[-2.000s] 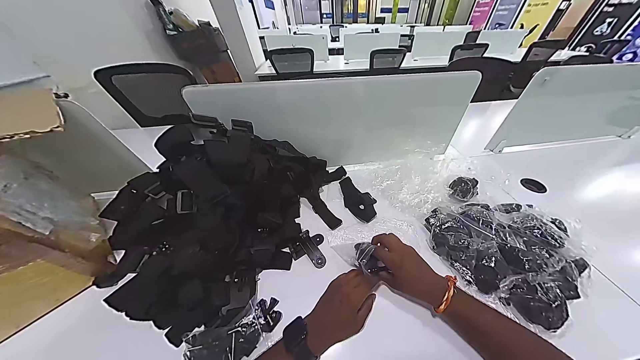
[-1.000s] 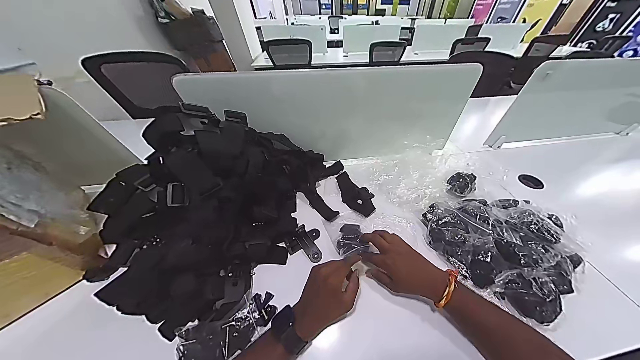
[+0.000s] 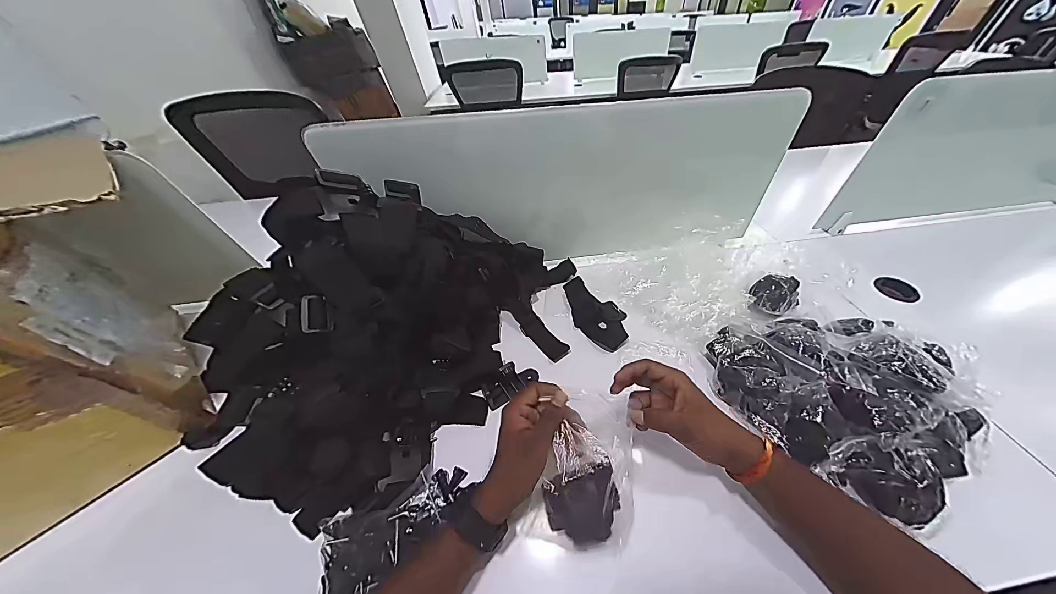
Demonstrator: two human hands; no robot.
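Observation:
My left hand [image 3: 532, 425] pinches the top of a clear plastic bag [image 3: 580, 495] that hangs down over the white desk with a dark item inside. Just right of the bag's upper edge is my right hand [image 3: 672, 404], fingers curled and apart; it does not plainly hold anything. A large heap of black straps with buckles [image 3: 346, 330] lies to the left. Beyond my hands rests a single black strap piece [image 3: 596, 318]. Several bagged black items [image 3: 850, 396] are piled at the right. Near my left wrist lies a clear bag of small black parts [image 3: 379, 536].
A frosted partition [image 3: 561, 173] stands along the desk's far edge, with crumpled clear plastic [image 3: 685, 280] before it. One more bagged black item [image 3: 774, 294] lies near the round black desk grommet [image 3: 897, 289]. A cardboard box [image 3: 58, 173] is at the far left.
My hands were together over a dark item in clear plastic on the desk. Now they are apart, and the left one holds the bag up with the item at its lower end.

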